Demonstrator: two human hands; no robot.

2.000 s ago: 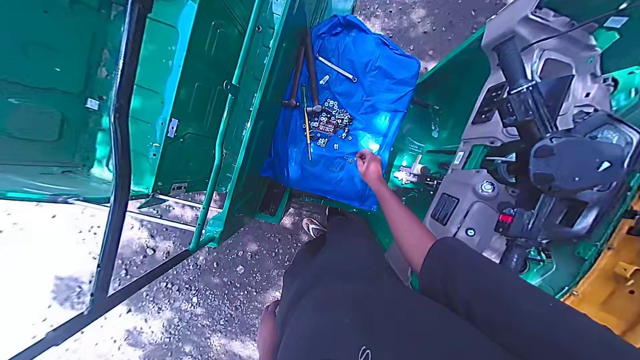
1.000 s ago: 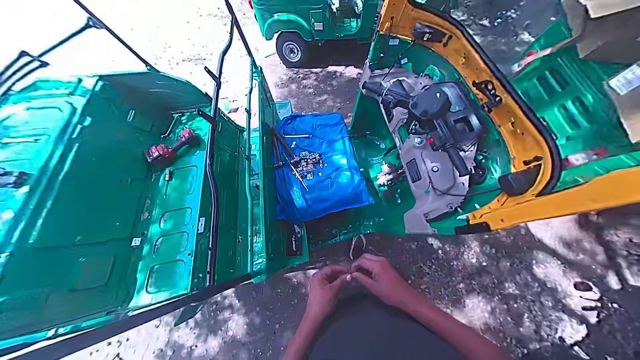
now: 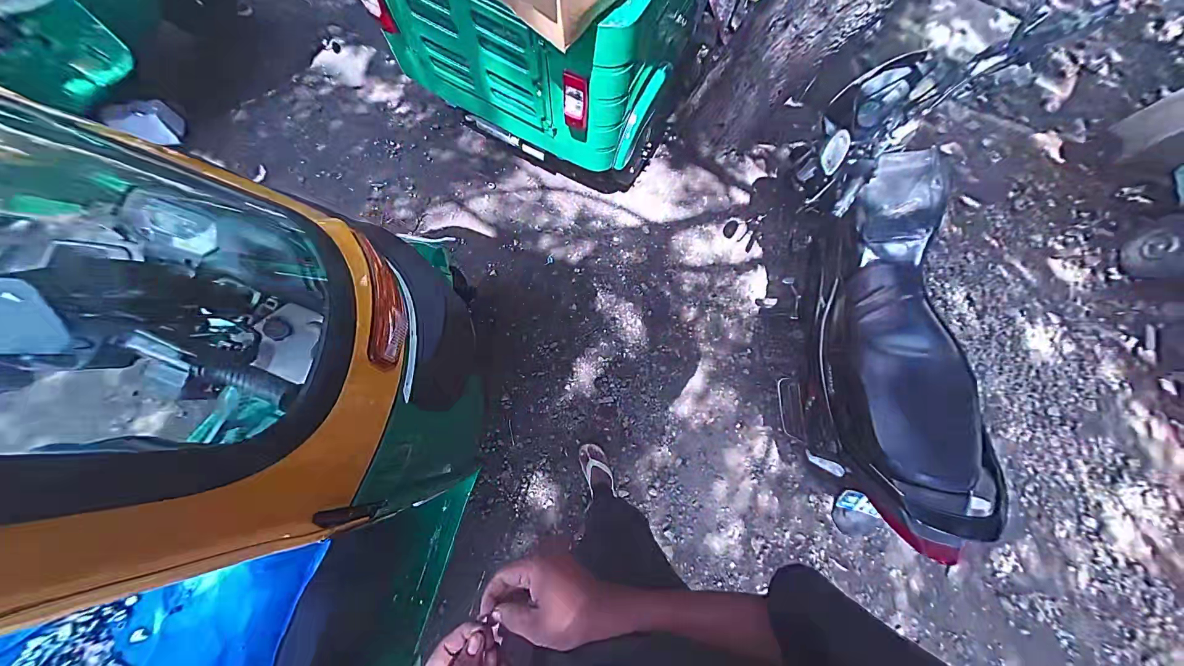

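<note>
At the bottom of the view, my right hand is held in front of my body, thumb and fingertips pinched on a small piece too tiny to identify. My left hand meets it from below, its fingertips touching the same piece; most of this hand is cut off by the frame's edge. To the left of both hands, a blue sheet with a heap of small metal parts shows beyond the yellow windscreen frame.
A green and yellow auto rickshaw stands close on my left. Ahead is the rear of another green vehicle beside a tree trunk. A parked motorcycle is on the right. Between them lies stony, sun-dappled ground, where my sandalled foot shows.
My right hand was over the blue sheet, then both hands came together in front of my body. The view has swung far round to the right, past the rickshaw's front.
</note>
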